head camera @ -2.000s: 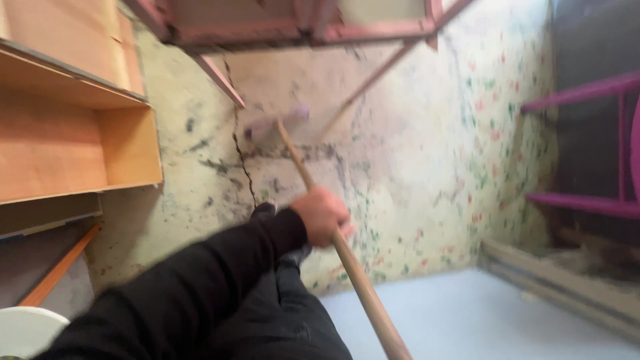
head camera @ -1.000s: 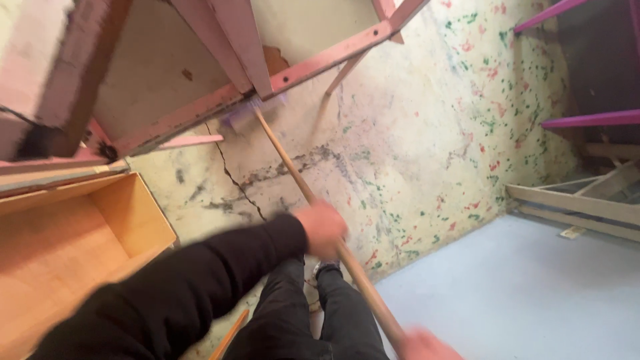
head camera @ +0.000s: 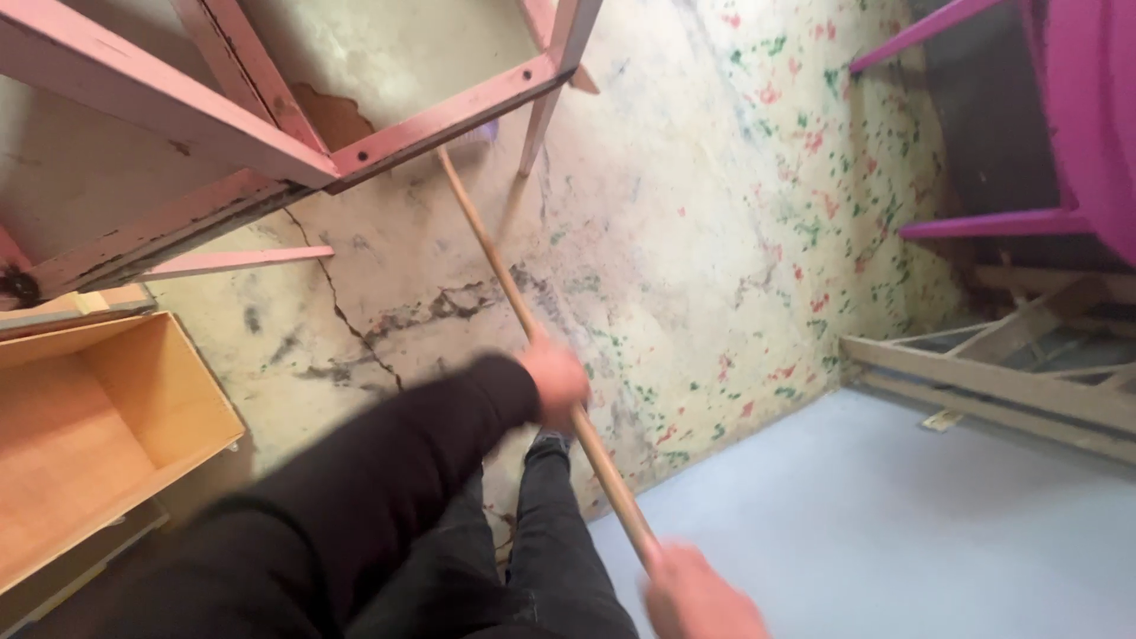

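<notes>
A long wooden broom handle [head camera: 497, 257] runs from the lower right up to the pink frame. My left hand [head camera: 555, 377], at the end of a black sleeve, grips it around the middle. Nearer its lower end, my right hand [head camera: 701, 595] is closed around the same handle and looks blurred. At the far end a purple broom head [head camera: 479, 135] shows only in part, on the worn floor [head camera: 639, 266] behind the edge of the pink wooden frame [head camera: 444, 115]. The floor has cracks, dark stains and red and green specks.
Pink legs reach the floor at the upper left. An open wooden drawer [head camera: 115, 399] stands at the left. Magenta furniture [head camera: 1092, 115] is at the upper right, above a beige slatted frame [head camera: 1003, 382]. A pale blue surface [head camera: 870, 515] fills the lower right.
My right hand, out of view two seconds ago, is now in view on the handle. The broom head is more hidden by the pink frame than two seconds ago. The view has shifted.
</notes>
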